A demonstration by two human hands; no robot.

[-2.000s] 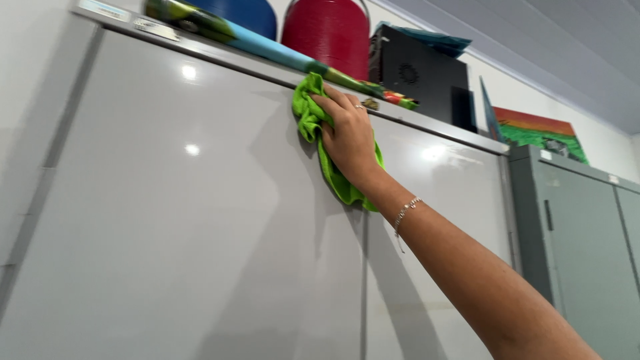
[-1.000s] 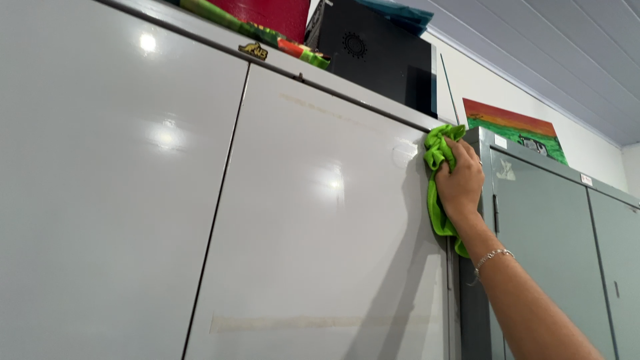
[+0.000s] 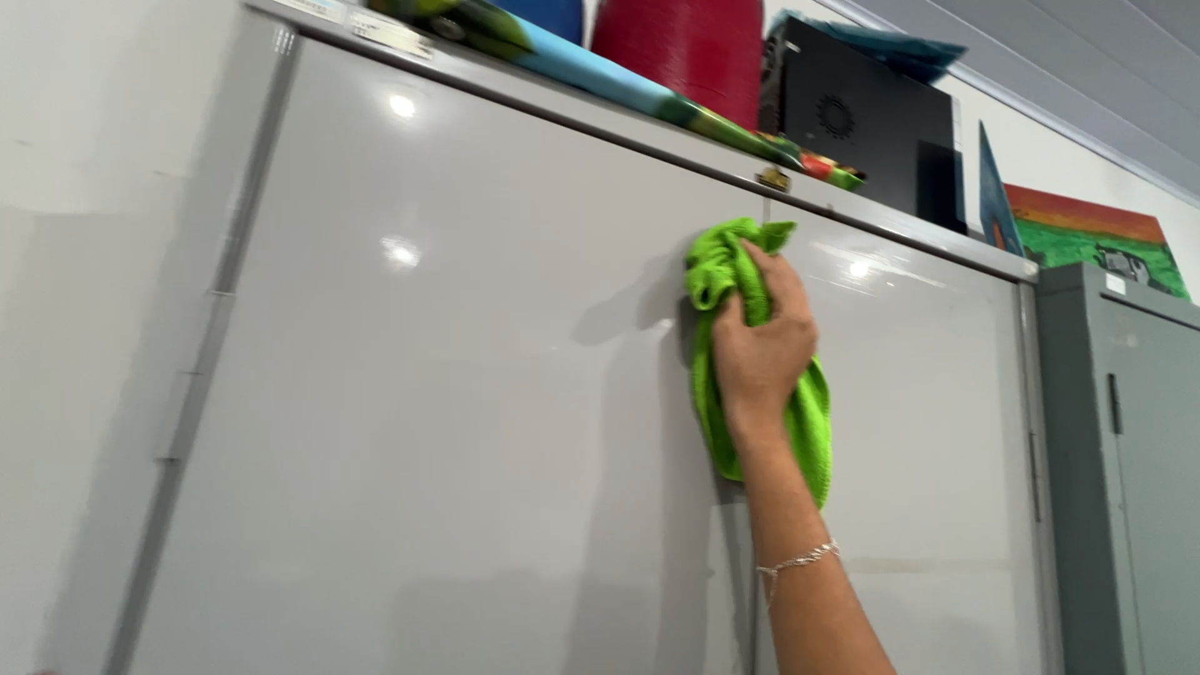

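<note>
My right hand [image 3: 764, 337] grips a bright green cloth [image 3: 811, 422], bunched at the top and hanging down on both sides of the wrist. The cloth lies against the upper front of a pale grey metal cabinet [image 3: 469, 375], by the gap between its two doors and a little below the top frame. A thin silver bracelet [image 3: 799, 561] is on my forearm. My left hand cannot be made out; only a tiny skin-toned patch touches the bottom left edge of the view.
On top of the cabinet lie a rolled printed sheet [image 3: 600, 80], a red container [image 3: 680, 56], a blue container [image 3: 548, 14] and a black computer case [image 3: 858, 122]. A grey-green cabinet [image 3: 1078, 450] stands at the right, with a painting [image 3: 1092, 234] above it.
My right hand and the green cloth have moved left, from the right door's upper right corner to the gap between the doors. The view has swung left.
</note>
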